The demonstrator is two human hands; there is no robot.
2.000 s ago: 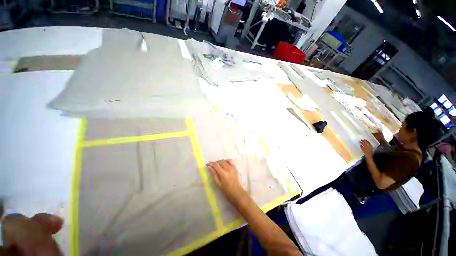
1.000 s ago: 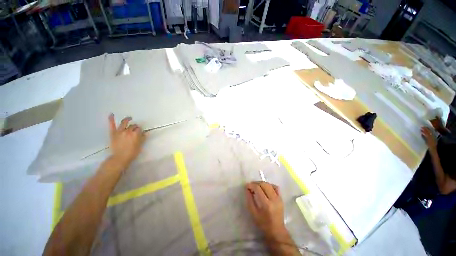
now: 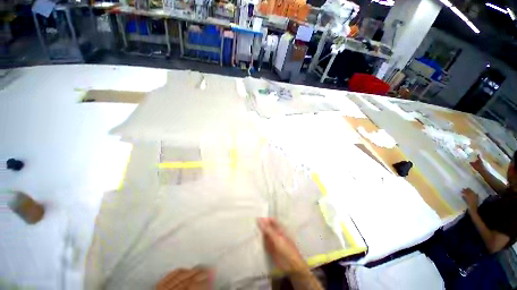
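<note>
A grey vest-shaped panel point(image 3: 187, 226) lies over the yellow-taped work area, with soft creases. Its squared neck opening shows darker grey surface and a yellow tape line. My left hand point(image 3: 186, 278) is blurred and cut off by the bottom edge, on the panel's near part; its fingers are unclear. My right hand point(image 3: 282, 246) lies on the panel's right part, fingers stretched forward, blurred, with nothing visible in it. A stack of grey panels point(image 3: 187, 107) lies beyond the work area.
Small white strips point(image 3: 300, 175) lie right of the panel. A brown bottle-like object point(image 3: 26, 208) and a dark lump point(image 3: 15, 164) are at left. A black object point(image 3: 403, 167) and another worker's arm point(image 3: 484, 224) are at right. A white stack point(image 3: 397, 274) stands below the table edge.
A grey panel now covers much of the taped area. My left hand has moved from the far stack to the near edge. My right hand is slightly nearer and further left.
</note>
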